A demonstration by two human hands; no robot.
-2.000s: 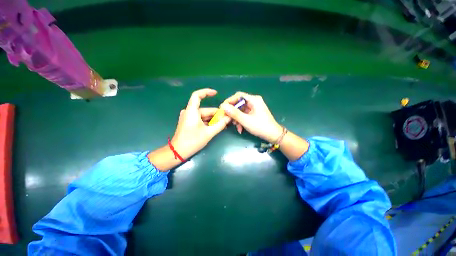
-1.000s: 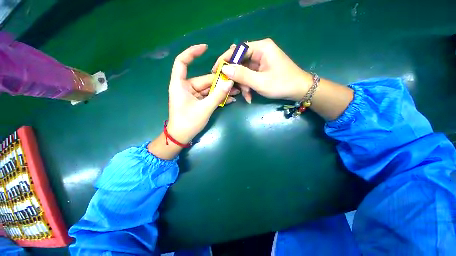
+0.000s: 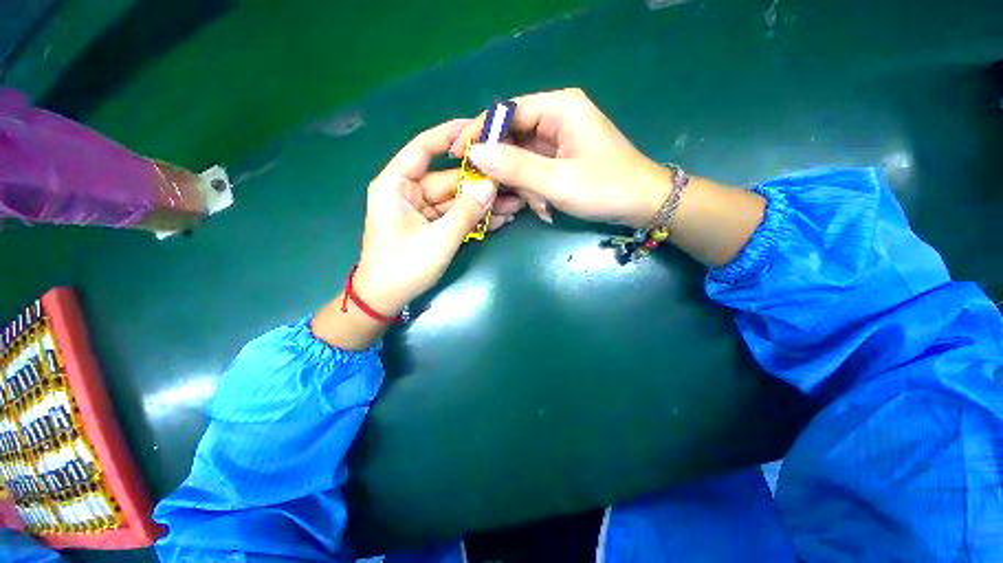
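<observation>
A small yellow unit (image 3: pixel 477 228) is held between both hands above the dark green bench top. A dark purple piece with a white stripe (image 3: pixel 498 121) stands out at its upper end, touching or nearly touching it. My left hand (image 3: pixel 412 225) grips the lower part of the yellow unit between thumb and fingers. My right hand (image 3: pixel 572 156) pinches at the upper part, with its thumb over the place where the two pieces meet. The fingers hide much of both pieces, so I cannot tell how they join.
A red-orange tray (image 3: pixel 101 407) with rows of yellow, white and dark units lies at the left edge. A pink-wrapped post (image 3: pixel 94 170) with a metal foot plate stands at the upper left. The green bench top (image 3: pixel 528 363) has glossy reflections; a brighter green belt (image 3: pixel 330 55) lies beyond.
The view has turned left and down, bringing the tray's units into sight and the black device out of it. My left index finger has curled in to the pieces.
</observation>
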